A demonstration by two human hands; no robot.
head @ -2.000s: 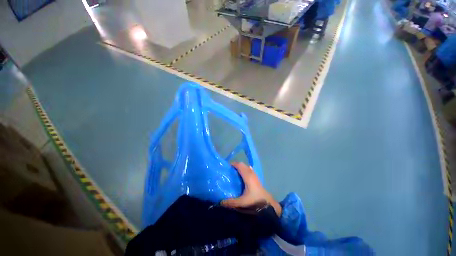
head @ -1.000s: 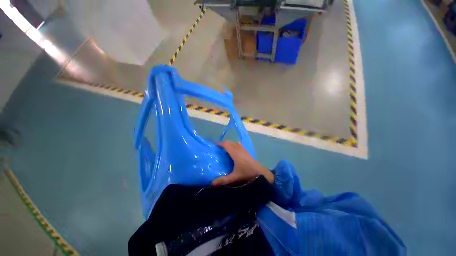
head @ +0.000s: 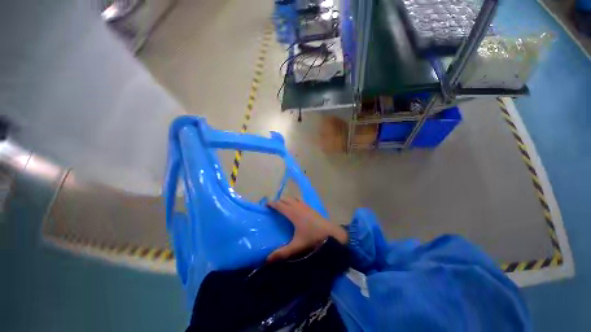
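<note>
A glossy bright blue plastic stool [head: 220, 214] is held up in front of me, tilted, its open-sided legs pointing forward. My right hand [head: 301, 227], bare, with a blue sleeve, grips the stool's near right part. A dark garment [head: 275, 292] is draped over the near end of the stool, under and beside my right hand. Shiny clear material lies on the garment near the bottom edge. My left hand is not in view.
Ahead stands a green-topped bench [head: 317, 96] with wires and equipment, beside a metal-framed rack. Under it are a blue bin [head: 437, 130] and brown cartons [head: 363, 134]. A large white pillar or panel [head: 84, 97] stands left. Yellow-black floor tape [head: 534, 175] runs right.
The bench, rack and bin have come closer and the tape corner has moved lower right in view. The stool stays in my right hand, with the dark garment over its near end.
</note>
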